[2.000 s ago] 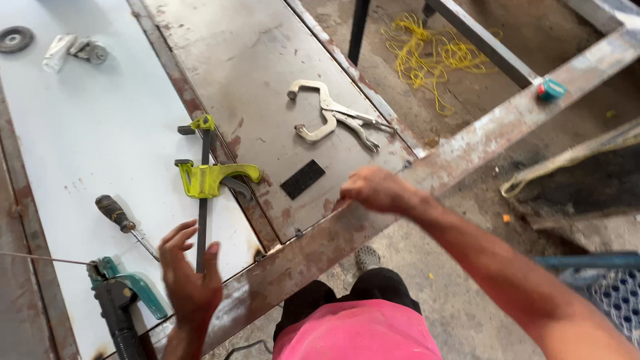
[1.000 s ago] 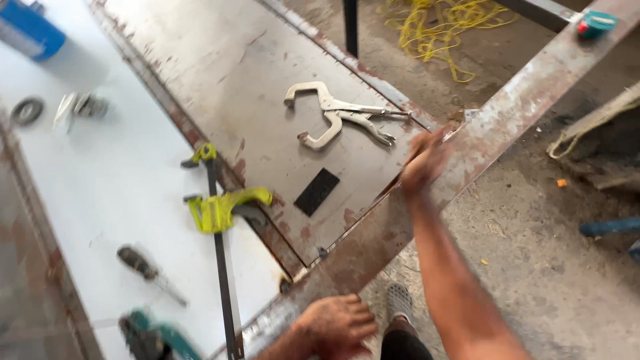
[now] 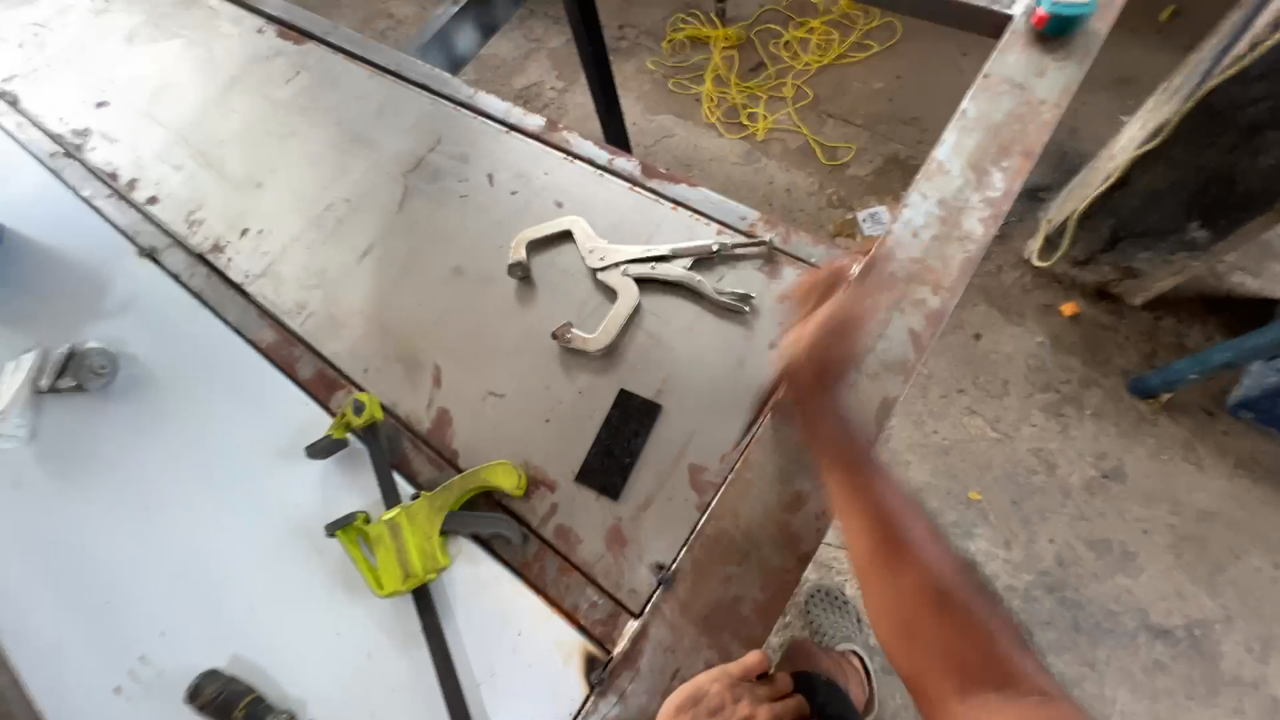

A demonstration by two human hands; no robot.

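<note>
My right hand (image 3: 820, 325), blurred, touches the steel frame (image 3: 975, 170) along the edge of the grey metal sheet (image 3: 380, 230); whether its fingers hold anything is unclear. At the bottom, my left hand (image 3: 735, 690) rests at the frame's near edge with bent fingers, partly cut off by the view. Left of my right hand, a locking C-clamp (image 3: 610, 275) lies on the sheet with its jaws apart. Below this clamp is a small black rectangular piece (image 3: 619, 444). A yellow-green bar clamp (image 3: 405, 535) lies across the frame strip and the white panel (image 3: 200, 480).
A dark tool handle (image 3: 235, 695) and a small metal part (image 3: 90, 367) lie on the white panel. A teal object (image 3: 1062, 16) sits on the frame's far end. Yellow cord (image 3: 770, 75) lies tangled on the floor. Blue tubing (image 3: 1205, 360) is at the right.
My left hand has moved from beside the bar clamp to the frame's near edge. My right hand has moved farther along the frame, toward its far end. The view has shifted.
</note>
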